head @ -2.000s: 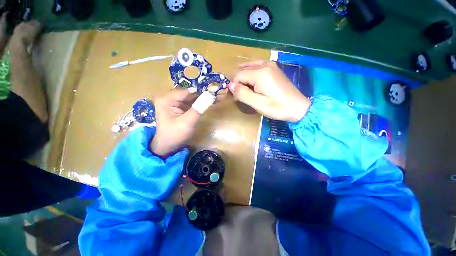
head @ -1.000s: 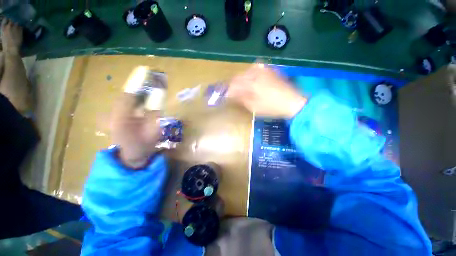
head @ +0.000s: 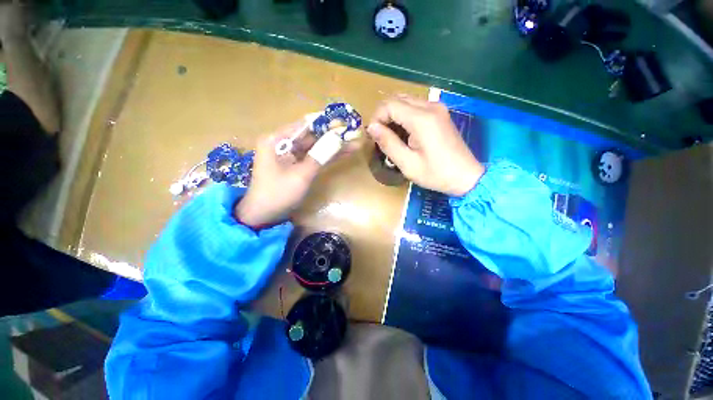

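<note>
My left hand (head: 285, 168), with white covers on its fingertips, holds a blue ring circuit board (head: 337, 119) above the brown bench top. A white disc on a lead (head: 284, 146) hangs beside that hand's fingers. My right hand (head: 426, 144) is just right of the board, fingers bent and thumb near the index finger; whether it pinches something small cannot be told. More blue boards (head: 227, 162) lie left of my left hand, with a white lead. Two black housings (head: 321, 260) with green discs and red wires stand near my lap.
A green conveyor belt (head: 258, 35) runs across the top with black housings and round end pieces (head: 389, 21). A blue printed sheet (head: 500, 234) lies at right with one end piece on it. A brown carton (head: 668, 211) stands at far right. Another person's arm (head: 31, 78) is at left.
My left hand has moved from the left back to the middle and now holds one ring board up near my right hand. Boards lie at left. Items on the belt have shifted.
</note>
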